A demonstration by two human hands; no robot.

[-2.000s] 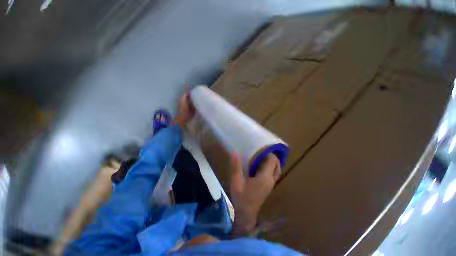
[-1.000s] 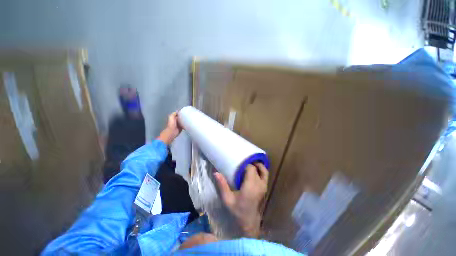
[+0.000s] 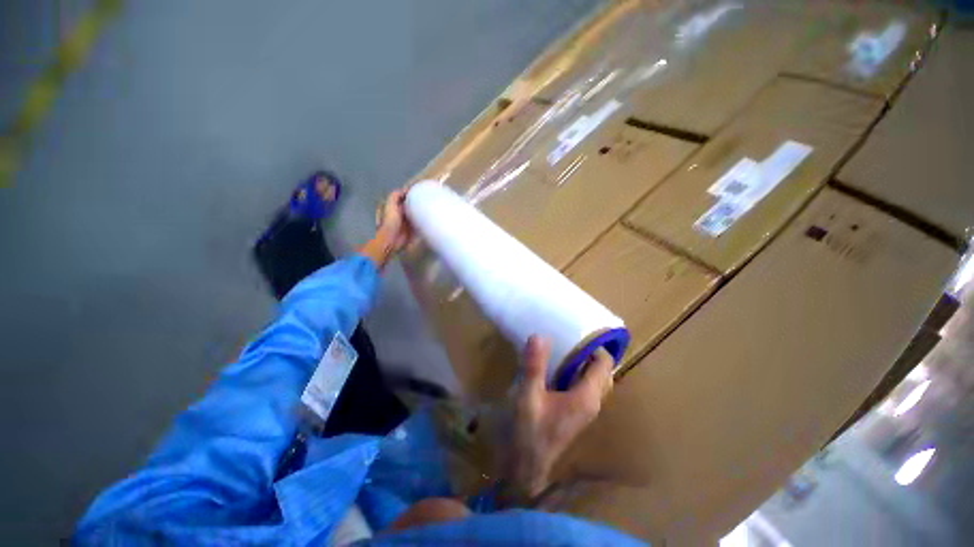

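A white stretch film roll point(image 3: 502, 272) with a blue rim lies slantwise in front of me, beside the stacked brown cartons point(image 3: 684, 278). My left hand point(image 3: 393, 227) grips its far end. My right hand point(image 3: 561, 411) holds the near end, with fingers inside the blue-rimmed core and the thumb on the roll. Clear stretch film point(image 3: 523, 134) shows as streaks of glare on the cartons' far left part. White labels point(image 3: 753, 187) with codes are on the cartons.
Grey floor point(image 3: 214, 118) lies to the left, with a yellow tape line point(image 3: 48, 86) at the upper left. My foot in a blue and dark shoe point(image 3: 317, 196) is on the floor. An ID badge point(image 3: 329, 376) hangs on my blue coat. Bright glare is at the lower right.
The view has swung along the load, so more cartons and labels show. The cartons at the left and the blue shape at the upper right have left view. Both hands still hold the roll.
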